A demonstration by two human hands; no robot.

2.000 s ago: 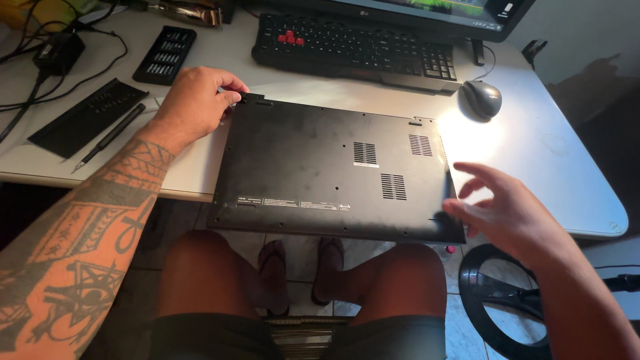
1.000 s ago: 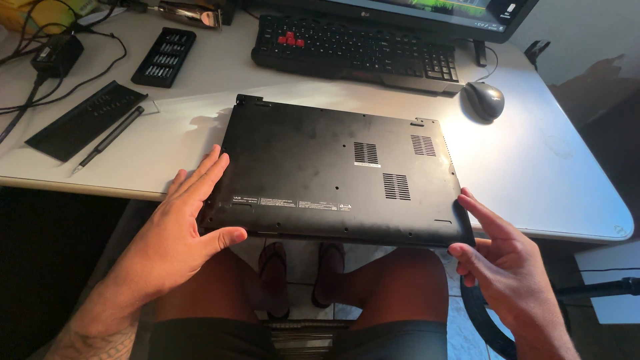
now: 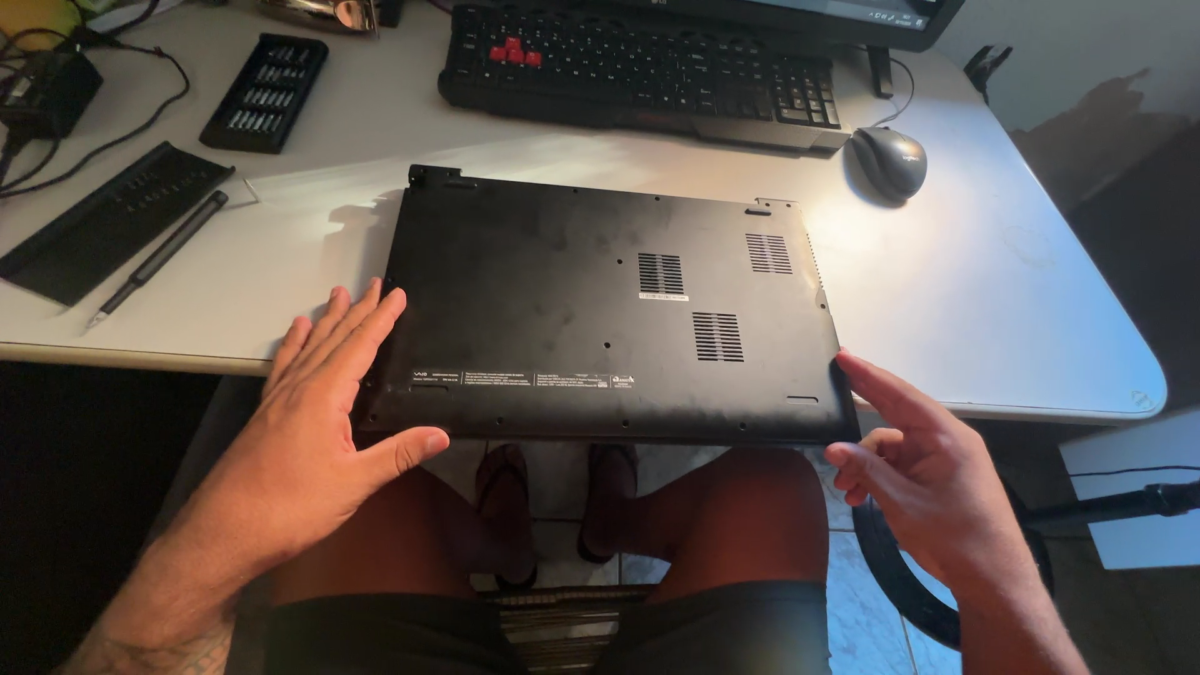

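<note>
A black laptop (image 3: 525, 281) lies with its underside up, its near edge jutting past the desk's front edge over my legs. Vent grilles, screw holes and small printed writing show on its bottom cover. My left hand (image 3: 323, 422) lies along the laptop's left edge, fingers spread, with the thumb by the near left corner. At the near right corner is my right hand (image 3: 919, 459), its index finger against the right edge and its thumb just by the corner; how firmly it grips cannot be told. Left of the laptop, a precision screwdriver (image 3: 159, 258) rests on the desk.
Beside the screwdriver lies a flat dark tray (image 3: 117, 220) bearing small marks. A bit case (image 3: 265, 94) stands behind it, near a power adapter (image 3: 52, 89) with cables. A keyboard (image 3: 637, 75), a monitor (image 3: 886, 23) and a mouse (image 3: 889, 164) occupy the back of the white desk (image 3: 1012, 309).
My left hand has come from the laptop's far left corner down to its near left side. My right hand, raised off the right side two seconds ago, now touches the near right corner.
</note>
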